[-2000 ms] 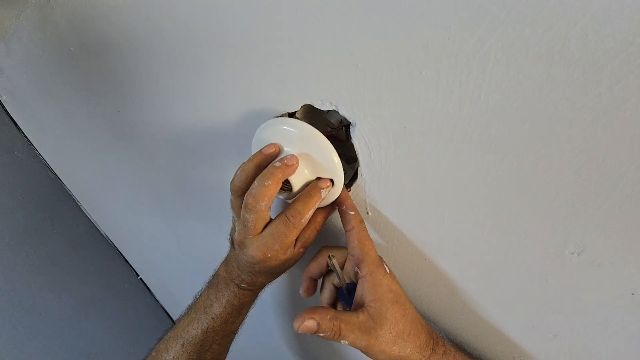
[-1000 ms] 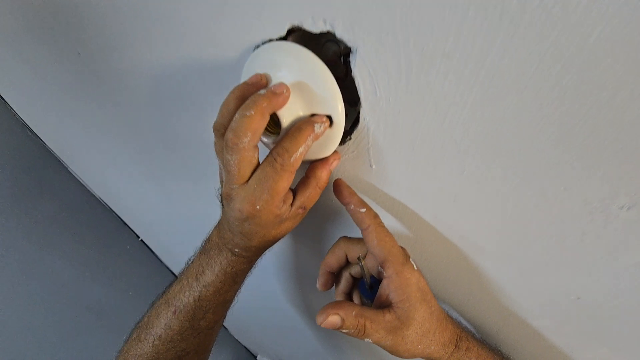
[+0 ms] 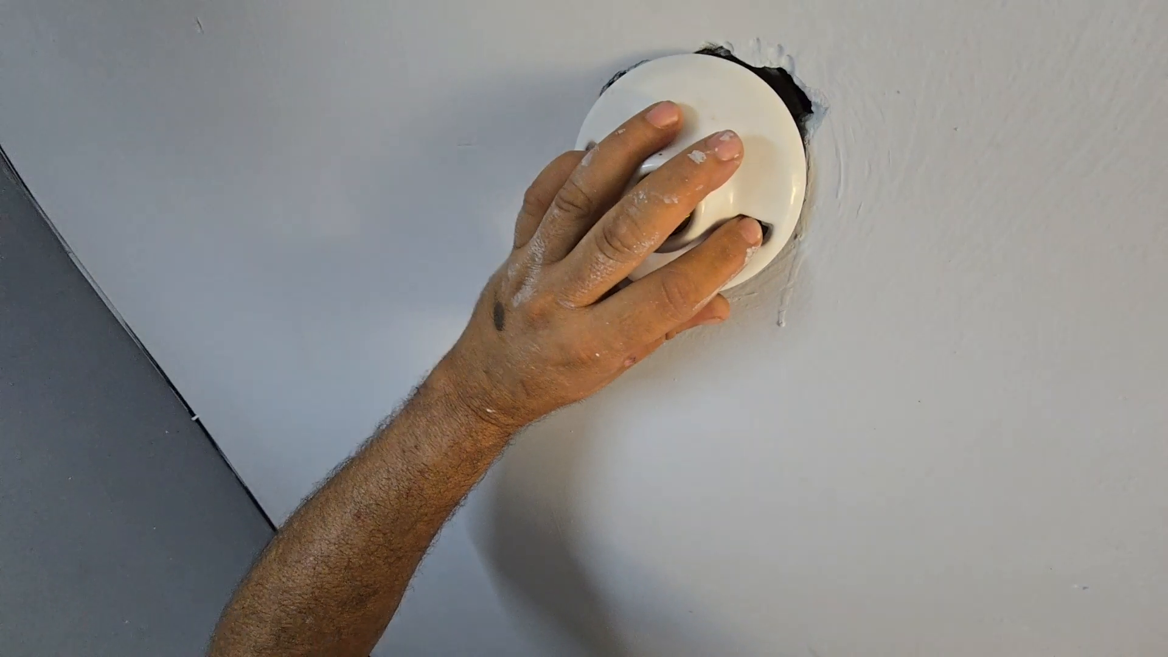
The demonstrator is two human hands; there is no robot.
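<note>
My left hand [image 3: 611, 246] holds a round white lampholder [image 3: 766, 146] against the pale painted surface, its fingers spread over the front and the thumb at the lower rim. One fingertip lies at a small slot near the lampholder's right side. Behind the lampholder is a rough dark hole [image 3: 789, 89], seen only along the upper and upper right rim and a little at the upper left. The socket opening in the middle is partly hidden by my fingers. My right hand is out of view.
The pale surface [image 3: 912, 438] bears brush marks and rough filler around the hole. At the left it meets a dark grey surface [image 3: 91, 411] along a slanting dark edge. A soft shadow falls below my left hand.
The lampholder, tilted with much of the hole exposed earlier, now lies flatter over it. My right hand, which had a small blue-handled tool in its fingers, has left the view.
</note>
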